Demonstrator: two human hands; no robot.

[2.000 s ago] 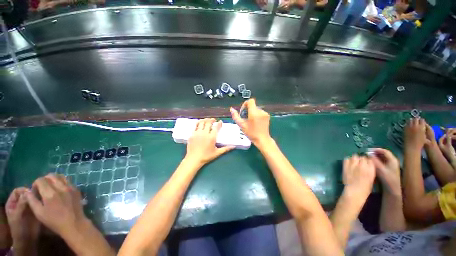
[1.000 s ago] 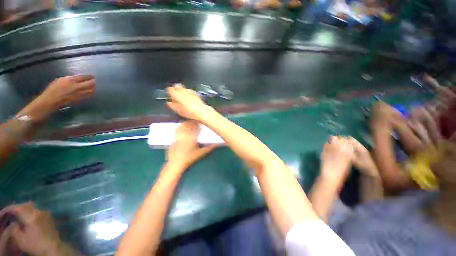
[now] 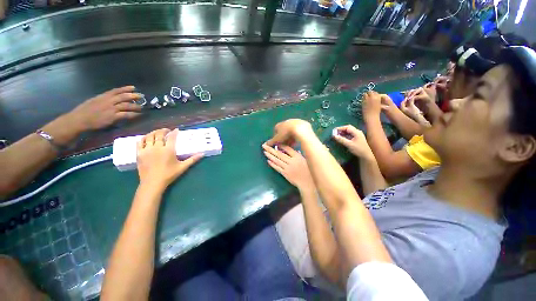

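The white power strip (image 3: 201, 141) lies near the back edge of the green bench, its cord running off left. My left hand (image 3: 157, 154) lies over its left half, fingers across the top and thumb along the near side. My right hand (image 3: 292, 133) reaches far right, over the right-hand neighbour's hand (image 3: 294, 167). Its fingers point down and are partly hidden, and a small pale thing shows between the two hands. I cannot tell which hand holds it. Square frames (image 3: 201, 93) and small white-and-dark units (image 3: 169, 100) lie on the dark belt behind the strip.
Another person's hand (image 3: 111, 109) reaches over the belt from the left. A grid sheet (image 3: 64, 241) with black squares (image 3: 36, 211) lies at left. A person in grey (image 3: 435, 217) sits close at right. Thin clear parts (image 3: 324, 117) lie near them. A green upright (image 3: 347, 44) stands behind.
The view has turned right. My right hand has moved from the belt parts to the neighbour's hand. My left hand stays on the strip. The left-hand person's reaching hand is now near the loose units.
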